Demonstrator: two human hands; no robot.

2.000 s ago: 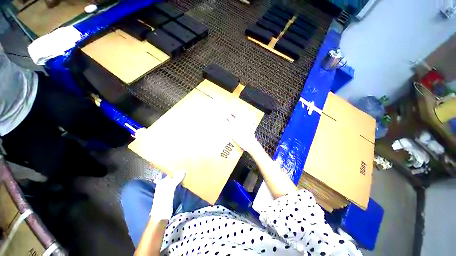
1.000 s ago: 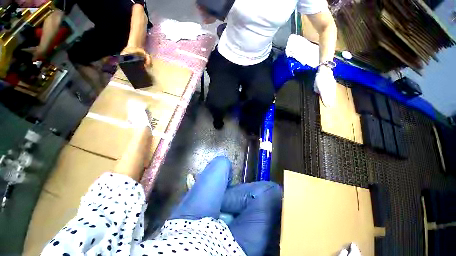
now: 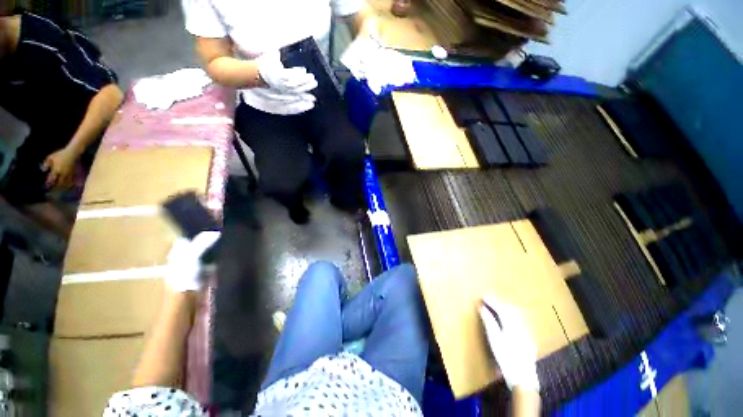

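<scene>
My left hand, in a white glove, is shut on a black box part over the right edge of the cardboard-covered bench. The part is slightly blurred. My right hand, also gloved, rests on a tan cardboard sheet at the near end of the mesh conveyor belt. Its fingers are partly bent, and whether they pinch anything is unclear. Black parts lie along the sheet's far edge.
A person in a white shirt holds another black part beyond my knees. Another person sits at the far left. Another cardboard sheet with black parts lies farther along the belt. Blue wrap covers the conveyor frame.
The view has swung from the belt toward the bench, then partly back. My left hand left the sheet, reached over the bench, and now holds a black part. The white-shirted person's hands have come together.
</scene>
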